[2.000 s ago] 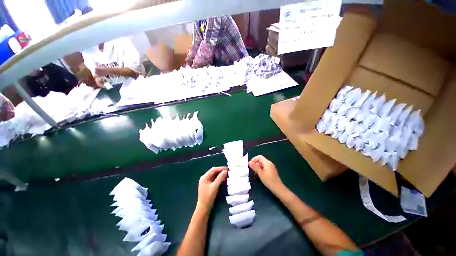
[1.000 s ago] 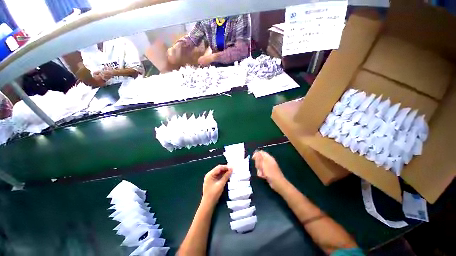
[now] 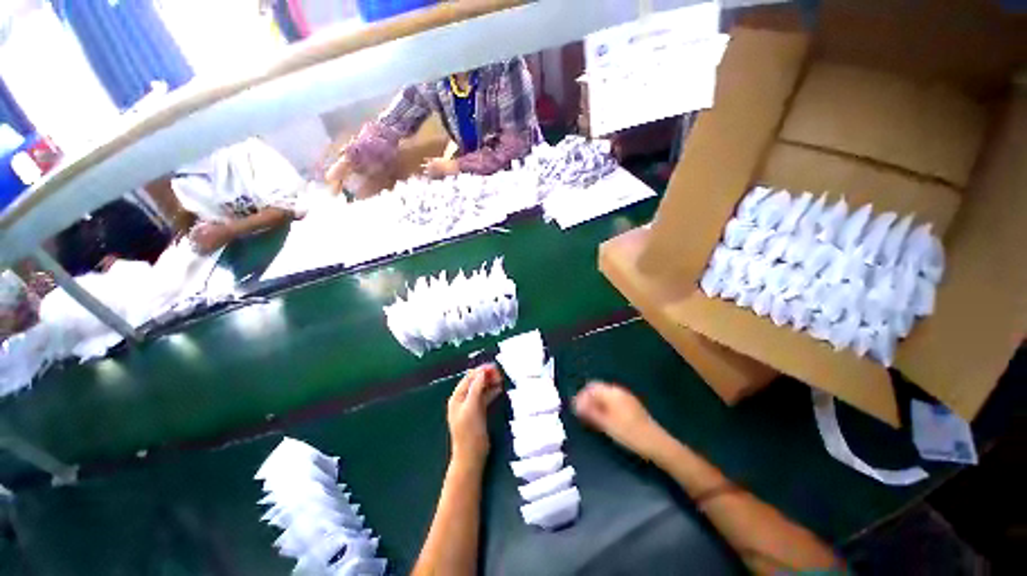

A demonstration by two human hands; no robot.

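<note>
A nested row of white wrapped packets lies lengthwise in front of me. My left hand is left of its upper part, fingertips together close to the packets; whether they touch or hold one is unclear. My right hand is blurred, with curled fingers, right of the row and apart from it. A second packet row lies at the lower left, with one dark spot. A third row lies crosswise beyond my hands. Overlapping packets fill part of the tilted open carton at right.
A brown box lies under the carton. A white strip and a printed slip lie below it. People work opposite behind white sheets and a crumpled heap. A raised shelf and notice sheet are above.
The crosswise row has moved right along the far side. My left fingertips have shifted slightly off the row. My right hand has moved from the row's edge out to its right. The view has tilted.
</note>
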